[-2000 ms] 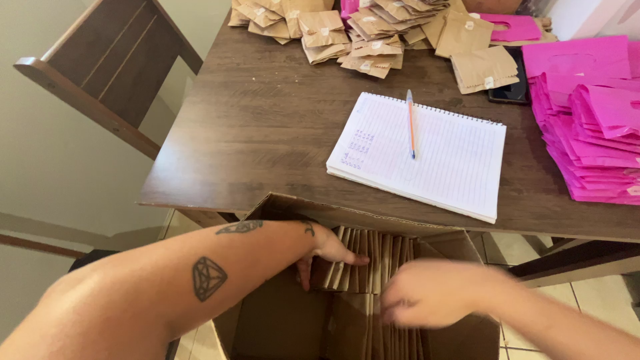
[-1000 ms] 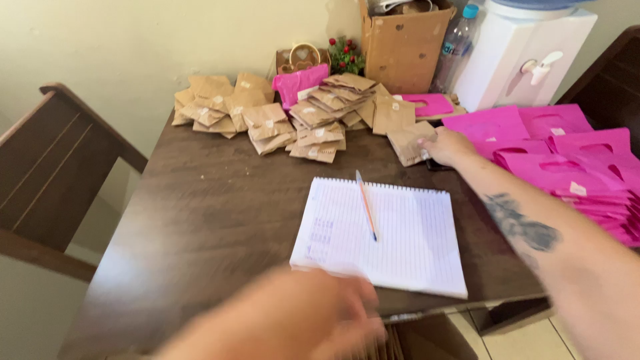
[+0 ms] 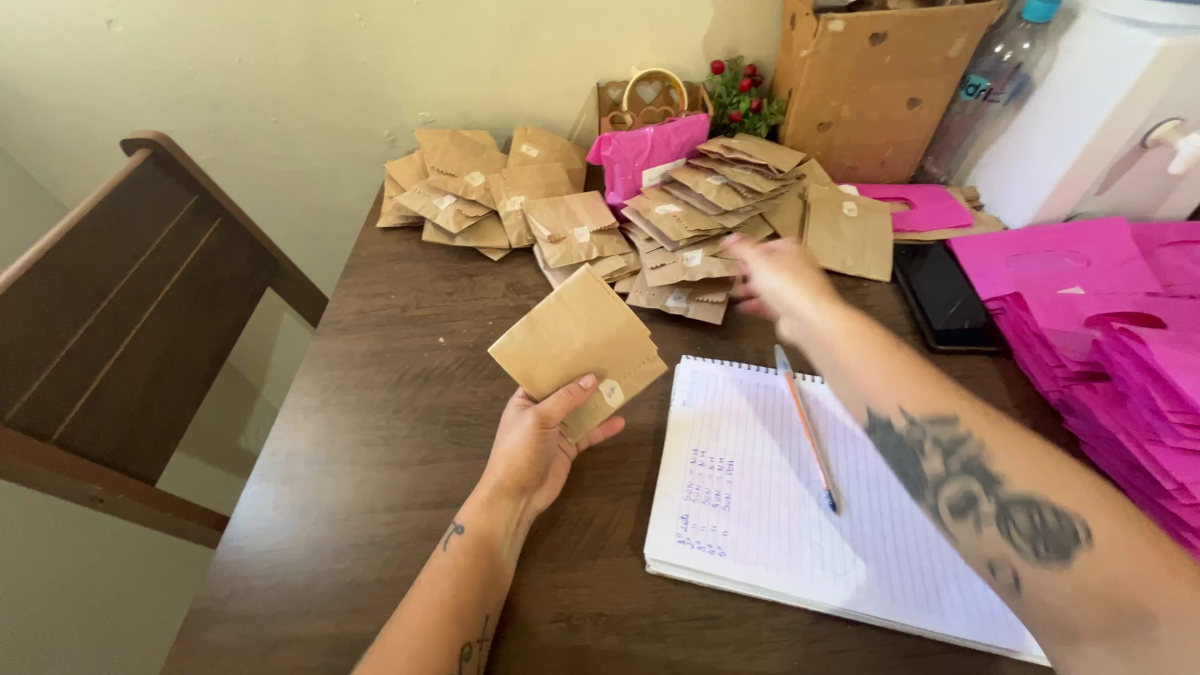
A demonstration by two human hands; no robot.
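My left hand (image 3: 553, 445) grips a folded brown paper packet (image 3: 577, 342), possibly more than one, with a white sticker, above the middle of the table. My right hand (image 3: 783, 281) is blurred over the near right side of a heap of brown paper packets (image 3: 689, 216); its fingers are apart and I see nothing in them. More brown packets (image 3: 459, 183) lie in a group at the left of the heap. One larger packet (image 3: 848, 230) lies just right of the heap. Below my right hand, a pen (image 3: 806, 427) rests on a spiral notebook (image 3: 797, 544) that bears handwriting.
Pink bags (image 3: 1106, 347) are stacked at the right, beside a black phone (image 3: 945, 295). Along the back stand a pink package (image 3: 642, 159), a cardboard box (image 3: 877, 84), a plastic bottle (image 3: 984, 103) and a white water dispenser (image 3: 1097, 122). A wooden chair (image 3: 141, 328) stands at the left.
The view has risen from the cardboard box below the table edge, where both hands were two seconds ago. My left hand now holds a packet over the table. My right hand has moved left from the larger packet.
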